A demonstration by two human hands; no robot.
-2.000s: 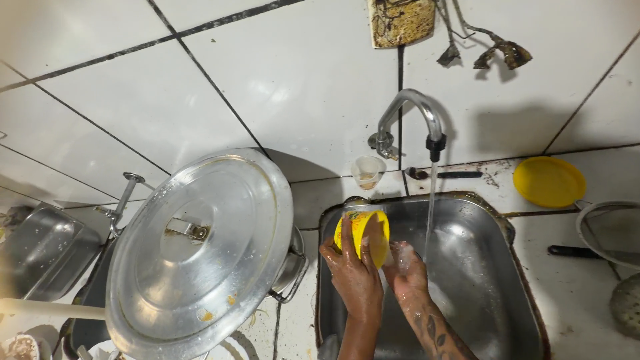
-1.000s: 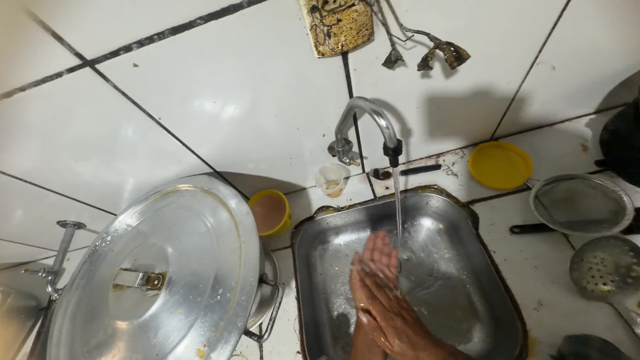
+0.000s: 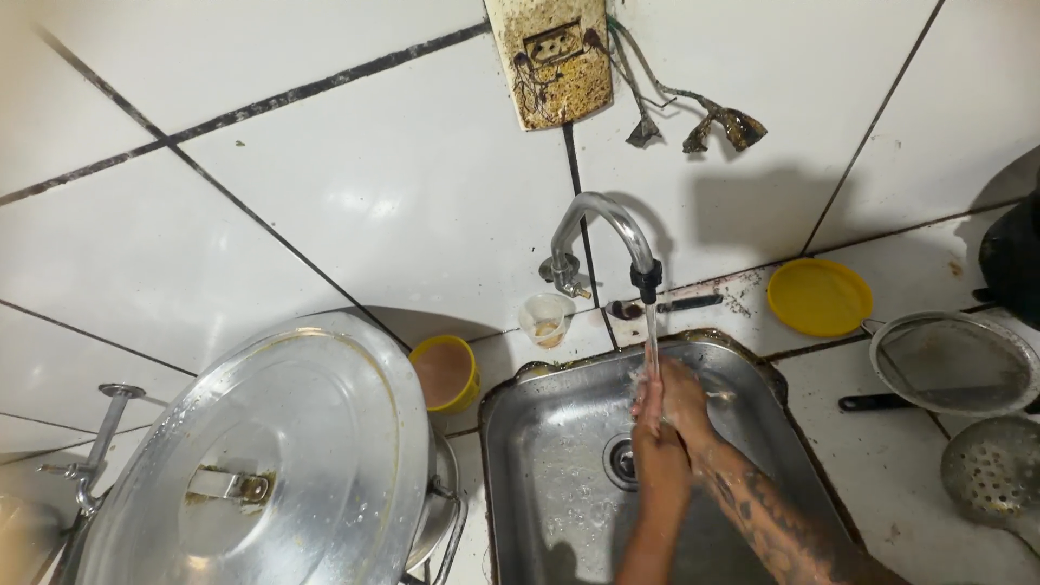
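Water runs from the curved metal faucet [image 3: 605, 215] onto my two hands, which touch each other above the steel sink [image 3: 552, 487]. My left hand [image 3: 654, 431] is under the stream, its fingers partly hidden by water. Against it on the right lies my right hand [image 3: 681, 390], below which the forearm bears a tattoo. No object shows in either hand, though the fingers overlap and blur. A yellow container [image 3: 445, 374] with brownish contents stands left of the sink, beside a large aluminum lid [image 3: 284, 455]. Near the faucet base is a small clear plastic cup [image 3: 546, 319].
Right of the sink lie a yellow lid [image 3: 821, 297], a mesh strainer [image 3: 955, 361] and a perforated skimmer [image 3: 991, 471]. A dark-handled utensil [image 3: 691, 303] rests behind the sink. A stained outlet plate [image 3: 561, 73] and loose wires [image 3: 699, 97] are on the tiled wall. Another tap [image 3: 106, 439] is at far left.
The yellow container, held in my hands two seconds ago, now stands left of the sink. My hands have moved up under the running water since the last earlier frame.
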